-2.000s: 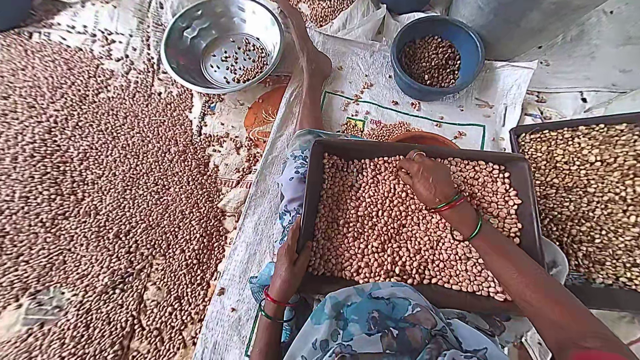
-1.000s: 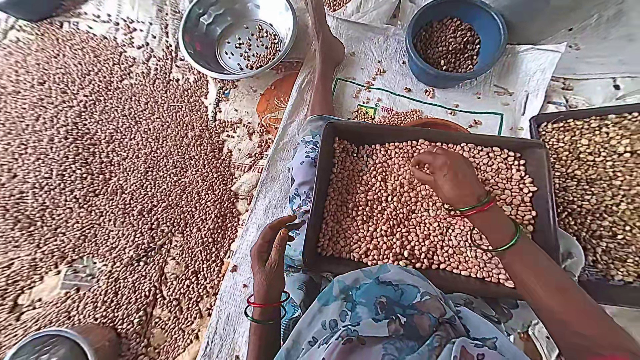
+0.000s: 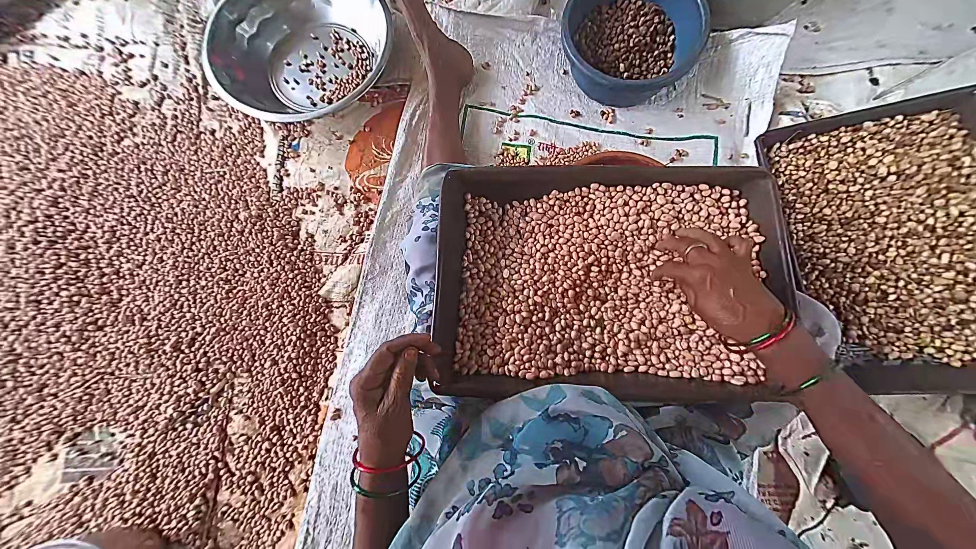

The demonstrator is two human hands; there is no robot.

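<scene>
A dark rectangular tray [image 3: 610,177] lies across my lap, spread with pale pinkish nuts or beans [image 3: 564,282]. My right hand [image 3: 713,282] rests over the right part of them, palm down and fingers spread and bent, fingertips touching the surface; I see nothing held. At the tray's lower left corner is my left hand [image 3: 393,381], its fingers bent at the edge; whether they grip the rim or a small piece cannot be told. Both wrists wear red and green bangles.
Many brown nuts or beans [image 3: 152,267] cover the floor at left. A steel basin [image 3: 229,76] and a blue plastic bowl [image 3: 633,93] stand beyond the tray, each holding some. Another dark tray [image 3: 877,107] of yellowish-brown pieces lies at right. A bare foot [image 3: 450,61] rests between basin and bowl.
My left hand has come back to the tray's corner from just beside it. My right hand has lowered from above the pieces onto them, further right in the tray, with its fingers spread.
</scene>
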